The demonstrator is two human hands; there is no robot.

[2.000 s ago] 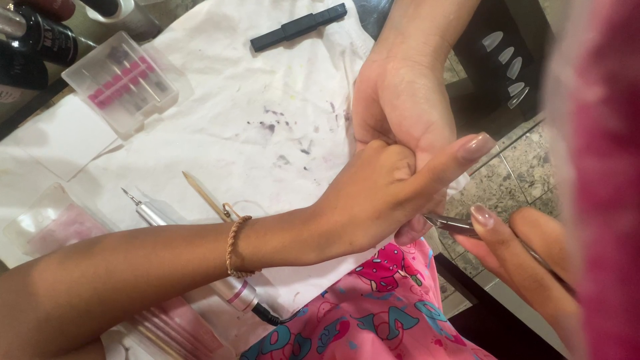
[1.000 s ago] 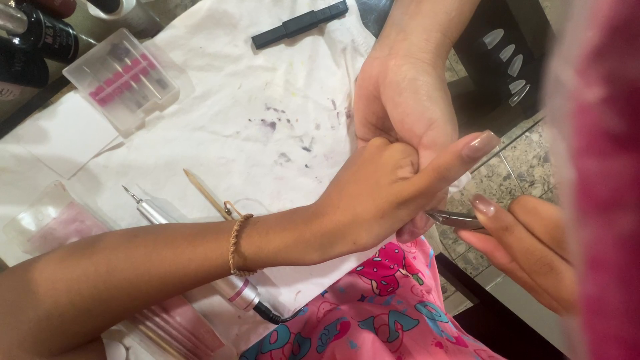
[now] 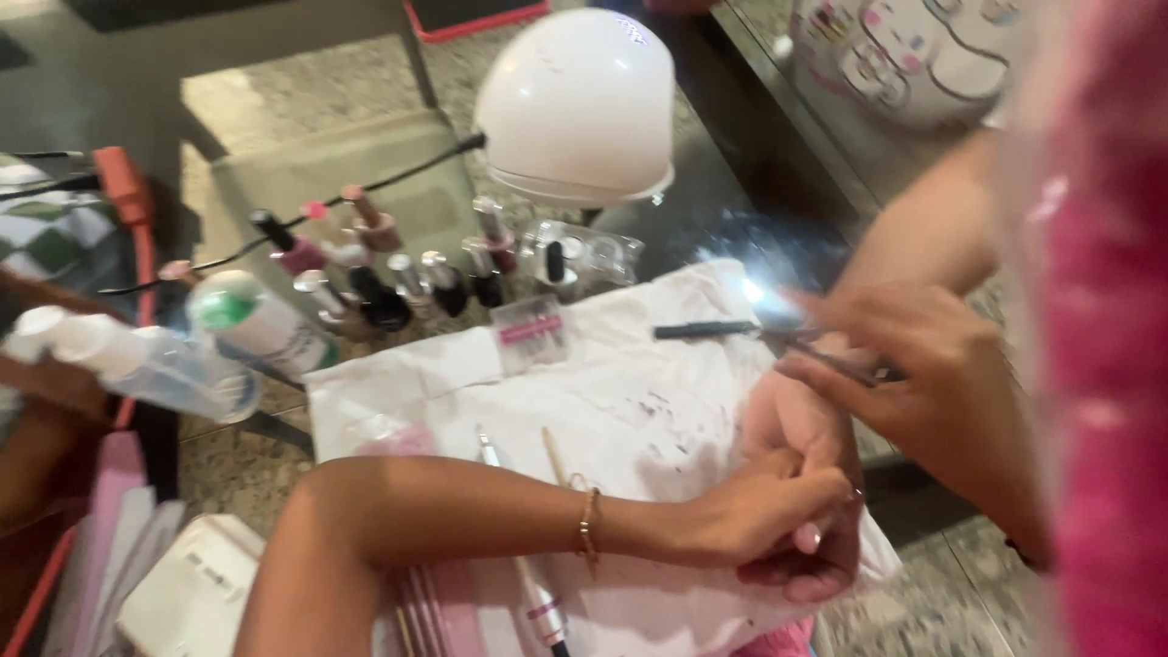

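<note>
My left hand (image 3: 776, 520), with a beaded bracelet on its wrist, is closed around the fingers of another person's hand (image 3: 794, 415) over a white cloth (image 3: 639, 411). My right hand (image 3: 922, 365) holds a slim metal tool (image 3: 844, 365), apparently nippers, above that person's hand; blur hides its tips. A dark bar-shaped object (image 3: 701, 330) lies on the cloth just left of the tool. A silver electric nail drill (image 3: 538, 598) and a wooden stick (image 3: 553, 454) lie partly under my left forearm. A clear case of drill bits (image 3: 531, 336) sits at the cloth's back edge.
A white nail lamp (image 3: 577, 109) stands at the back, with nail polish bottles (image 3: 379, 301) in front of it. Plastic bottles (image 3: 164, 365) stand at left, near an orange cable (image 3: 144, 265). A white box (image 3: 192, 584) is at lower left. Pink fabric (image 3: 1109, 365) blocks the right edge.
The view has swung and widened, bringing in the lamp and bottles. My right hand with the tool has moved from beside my left hand's fingertips to above the other person's hand.
</note>
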